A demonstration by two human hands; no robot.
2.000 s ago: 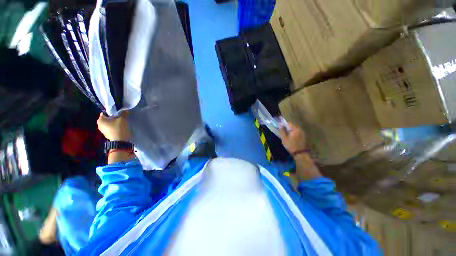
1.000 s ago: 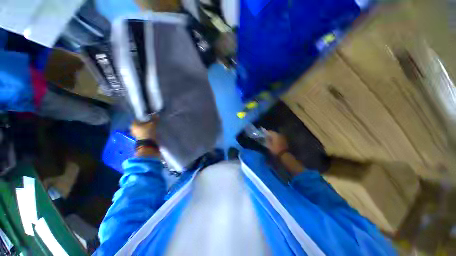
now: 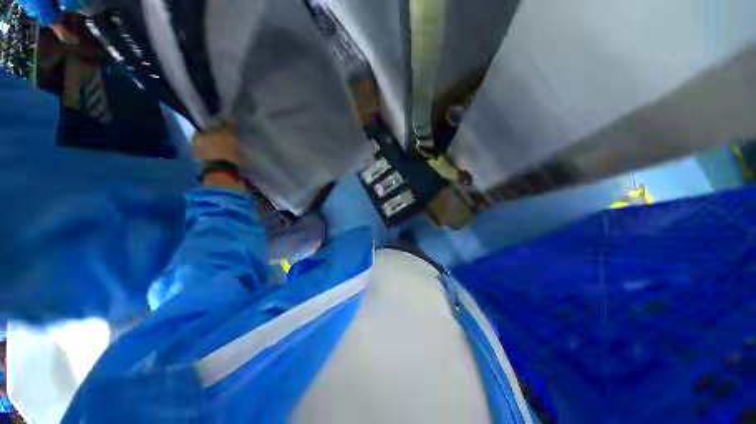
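Observation:
My left hand [image 3: 217,149], with a dark wristband and a red bracelet, is closed on the lower edge of a bundle at the upper left. The bundle is black blister trays [image 3: 124,45], glossy and fanned, with a whitish-grey foam sheet [image 3: 290,108] draped over their right side. The hand's fingertips are partly hidden by the sheet. My right hand is not in view. The picture is somewhat blurred.
Large grey-white panels [image 3: 580,91] stand at the upper right. A black tray with silvery parts [image 3: 388,186] lies low between them and my load. A bright blue surface [image 3: 613,298] fills the lower right. Another person's blue sleeve [image 3: 83,199] is close on the left.
The cartons on the right have left the view; grey-white panels and the blue surface now fill that side. My right hand has gone out of view. The left hand still holds the bundle.

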